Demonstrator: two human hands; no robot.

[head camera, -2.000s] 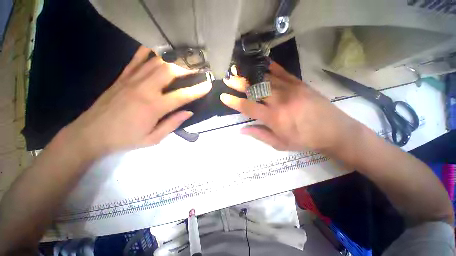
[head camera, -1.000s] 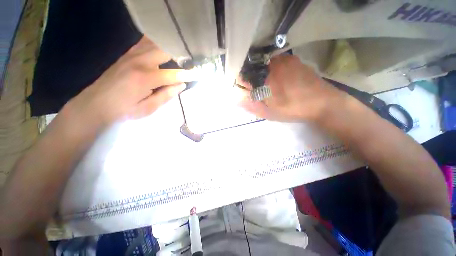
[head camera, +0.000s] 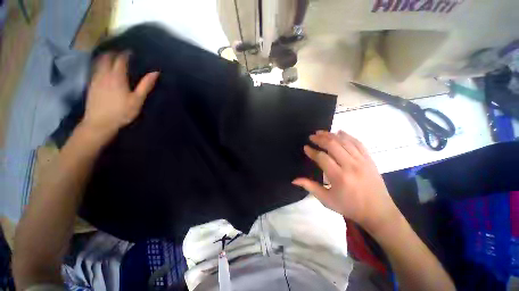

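Note:
A large black fabric piece (head camera: 199, 136) lies spread in front of the sewing machine and hangs over the table's front edge. Its upper edge reaches the needle area, and I cannot tell if the needle is in it. My left hand (head camera: 116, 94) rests on the fabric's upper left, thumb apart from the fingers; whether it pinches the cloth is unclear. My right hand (head camera: 341, 173) is at the fabric's right edge, fingertips on the cloth, thumb apart. The presser foot area (head camera: 264, 71) is just above the fabric.
Black shears (head camera: 418, 113) lie on the white table right of the machine (head camera: 330, 34). A yellowish cone shape (head camera: 373, 62) is behind them. Grey-blue cloth (head camera: 42, 108) lies at the left. Blue baskets (head camera: 484, 227) are at the lower right. A white strip (head camera: 224, 271) hangs at bottom centre.
The black fabric has come out from behind the machine towards me and now covers the ruler marks. My right hand has moved away from the needle to the lower right. The view has shifted.

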